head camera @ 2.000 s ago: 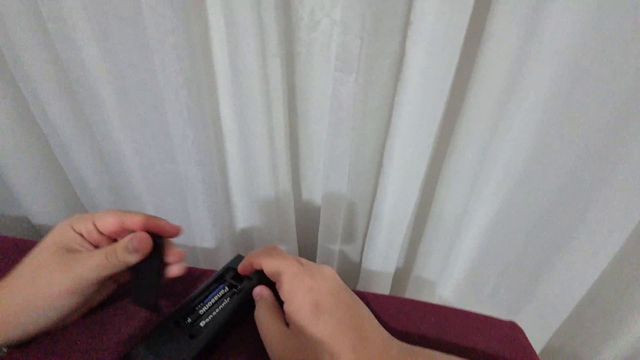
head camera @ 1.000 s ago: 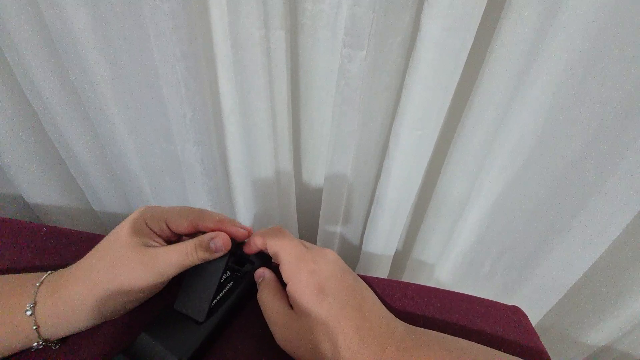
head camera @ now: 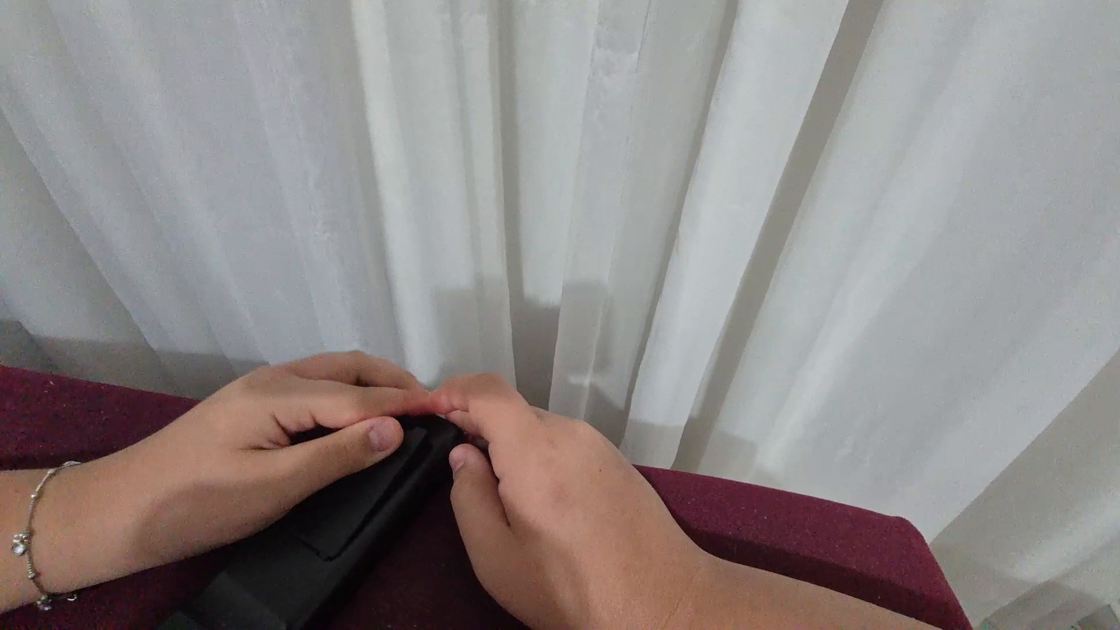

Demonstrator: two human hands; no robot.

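Observation:
A black remote control (head camera: pixel 271 573) lies tilted at the lower left of the middle, its back facing up. Its black battery cover (head camera: pixel 350 516) lies over the battery compartment, with a narrow dark gap along its right edge. My left hand (head camera: pixel 262 446) has thumb and fingers on the upper end of the cover. With thumb and forefinger, my right hand (head camera: pixel 551 499) grips the top end of the remote. The fingertips of both hands touch there. No batteries show now.
Beneath the hands is dark red upholstery (head camera: pixel 787 525), with a raised edge running across behind them. White curtains (head camera: pixel 700 219) hang in folds just beyond it. A bracelet (head camera: pixel 31 534) circles my left wrist.
Two seconds ago my left hand held the cover apart from the remote and batteries showed. The left hand has moved right, and the cover now lies over them.

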